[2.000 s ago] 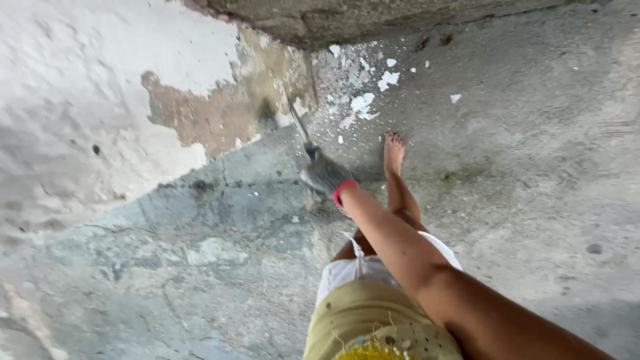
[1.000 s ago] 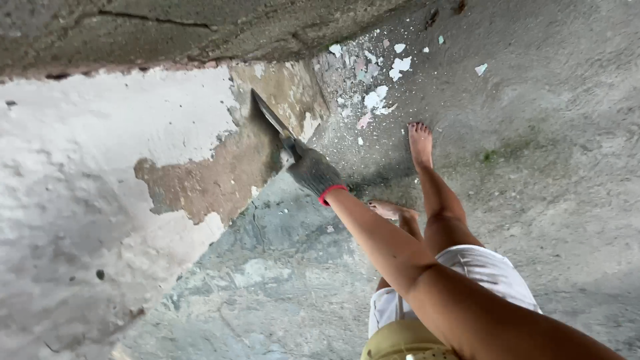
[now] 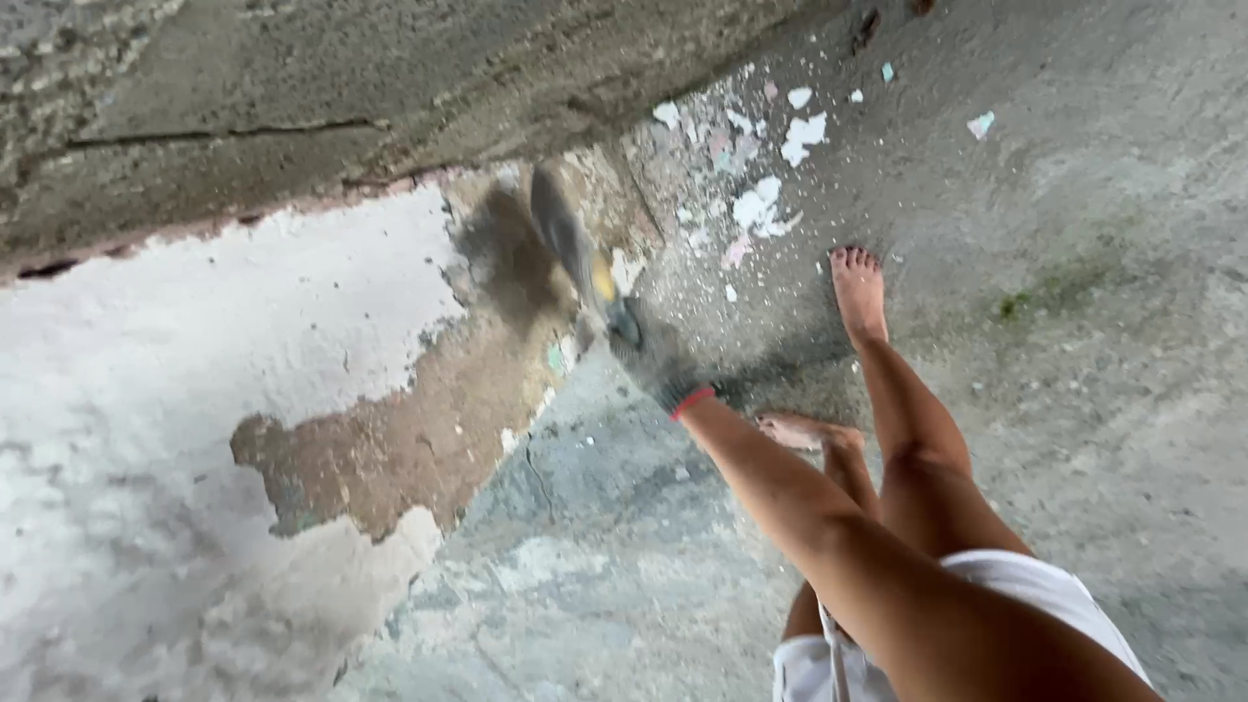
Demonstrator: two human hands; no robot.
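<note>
My right hand [image 3: 658, 356], in a grey knit glove with a red cuff, is shut on a bladed metal hand tool [image 3: 567, 229] with a yellow part near its grip. Motion blurs both. The blade lies over the bare brown patch [image 3: 390, 448] of a wall with white peeling paint [image 3: 195, 341], close to a rough concrete edge; whether it touches the surface cannot be told. A dark shadow falls beside the blade. White, pink and pale green paint flakes [image 3: 760, 207] lie on the concrete floor right of the tool. My left hand is out of view.
A rough concrete surface [image 3: 292, 88] with a long crack borders the wall along the top left. My bare feet [image 3: 858, 292] stand on the grey concrete floor [image 3: 1092, 409], near the scattered flakes. Green growth [image 3: 1009, 306] shows on the floor at the right.
Since two seconds ago, my right hand with the tool has moved off the floor side and over the wall's brown patch. The view has shifted, showing more of the cracked concrete.
</note>
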